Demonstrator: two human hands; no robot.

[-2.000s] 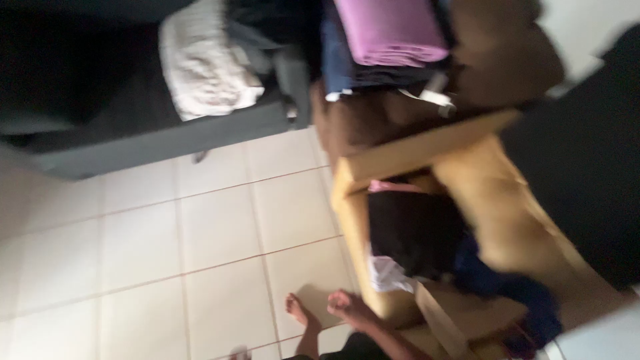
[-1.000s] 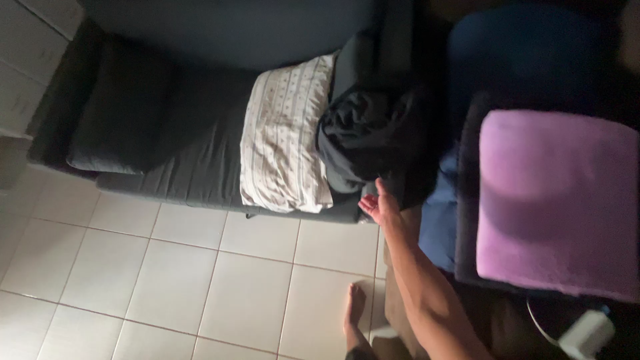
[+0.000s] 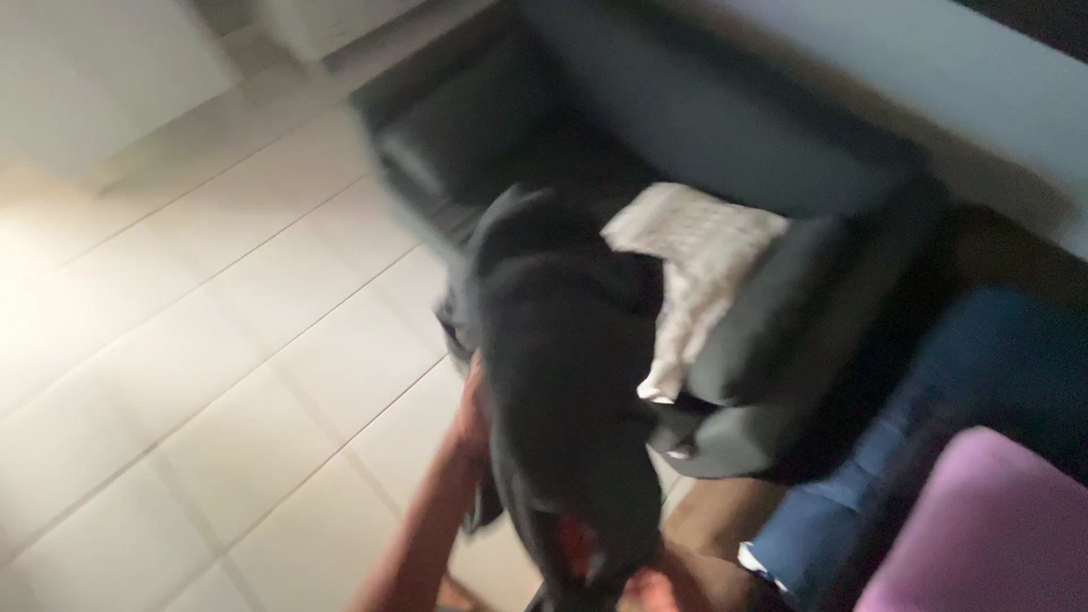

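Observation:
A dark cloth garment (image 3: 561, 365) hangs in front of me, lifted over the sofa's front edge and the floor. My left hand (image 3: 473, 408) is on its left side, fingers partly hidden behind the cloth. Near the garment's lower right edge is my right hand (image 3: 650, 586), blurred and cut by the frame, seemingly gripping the fabric. A whitish patterned cloth (image 3: 710, 255) lies on the seat of the dark sofa (image 3: 731, 144), beside the garment and against the armrest.
At the lower right, a folded pink cloth (image 3: 986, 527) lies by folded blue fabric (image 3: 884, 476) on a brown piece of furniture. A dark cushion (image 3: 459, 127) leans at the sofa's far end. Light floor tiles (image 3: 255, 408) spread to the left.
The dark garment, bundled on the sofa beside the whitish cloth one second ago, is now raised and spread before me. Both hands are now at it. The view has turned.

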